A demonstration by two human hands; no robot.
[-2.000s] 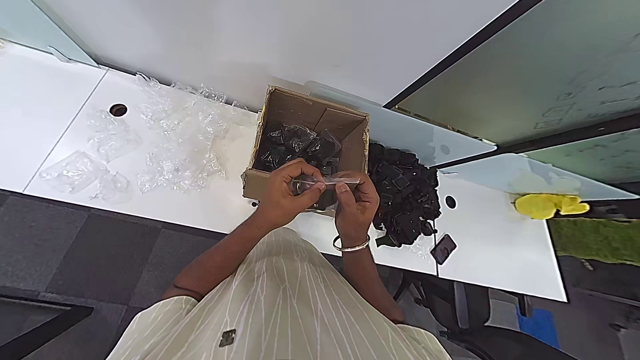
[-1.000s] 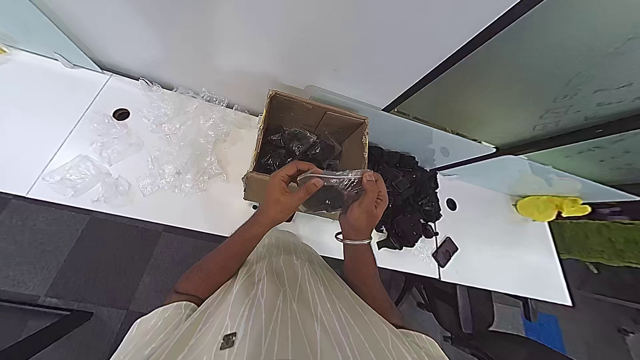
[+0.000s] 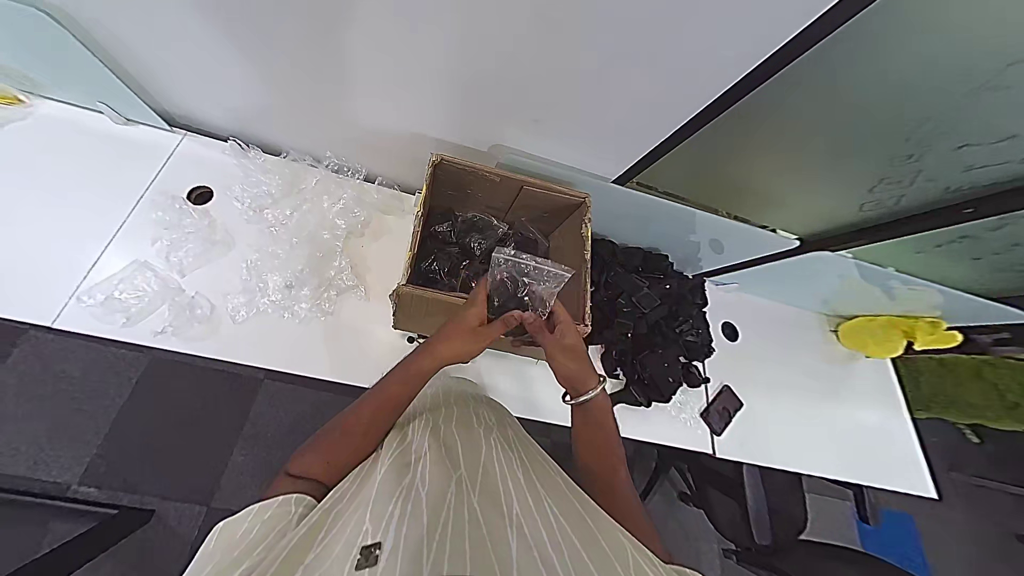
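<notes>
My left hand point(image 3: 472, 326) and my right hand point(image 3: 558, 340) hold a clear plastic zip bag point(image 3: 528, 280) between them, over the near side of an open cardboard box point(image 3: 456, 310). The bag's zip edge points away from me, and something dark shows in its lower part. In the box lie several clear bags with black items point(image 3: 460, 248). Right of the box is a large heap of black items point(image 3: 652, 320), their exact kind unclear. Left of it, crumpled clear plastic bags point(image 3: 296, 240) are spread over the white table point(image 3: 352, 352).
A smartphone point(image 3: 722, 410) lies near the table's front edge at the right. Farther right is a yellow cloth-like thing point(image 3: 896, 336). Glass partitions point(image 3: 840, 120) stand behind the table, and a dark chair point(image 3: 744, 504) stands in front.
The bag was stretched flat between my hands, zip edge across my fingertips; now it stands up from my hands with the zip edge away from me. My hands have moved slightly toward me.
</notes>
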